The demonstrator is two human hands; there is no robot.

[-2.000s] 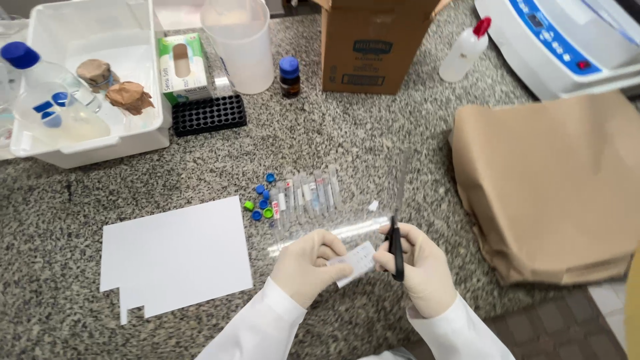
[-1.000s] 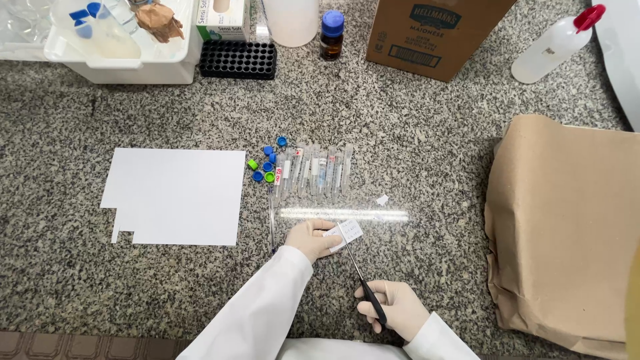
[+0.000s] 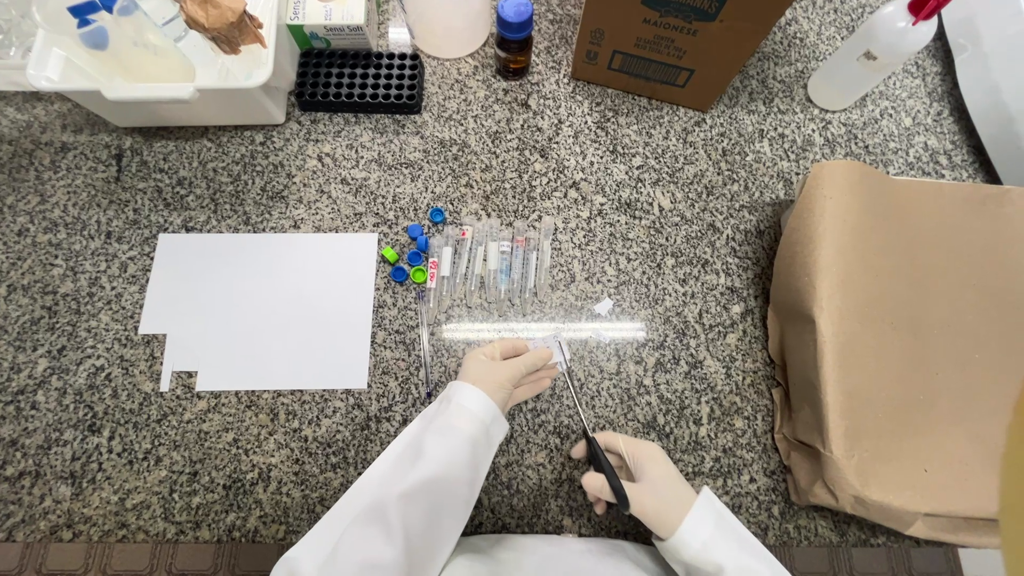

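My gloved left hand [image 3: 508,372] pinches a small piece of white paper [image 3: 547,347] that bears writing. Black-handled scissors [image 3: 592,436] are in my gloved right hand [image 3: 636,480], their blades at the paper's right edge. Beyond my left hand lies a row of clear plastic centrifuge tubes [image 3: 477,268], several with labels. Blue and green screw caps [image 3: 414,258] are scattered at the row's left end, and a pen [image 3: 424,344] lies below them. A paper scrap [image 3: 603,306] rests right of the tubes. Farther left is a white paper sheet [image 3: 264,312] with cut-out notches at its lower left.
Along the back stand a white plastic tub [image 3: 200,104], a black tube rack [image 3: 359,82], a glove box [image 3: 332,24], an amber bottle [image 3: 513,48], a cardboard box [image 3: 672,48] and a wash bottle [image 3: 872,56]. A brown-paper-covered item [image 3: 904,344] occupies the granite counter's right side.
My right hand and the scissors have turned; the blades now point up and left to the paper, whereas two seconds ago they pointed away from me. The view has shifted.
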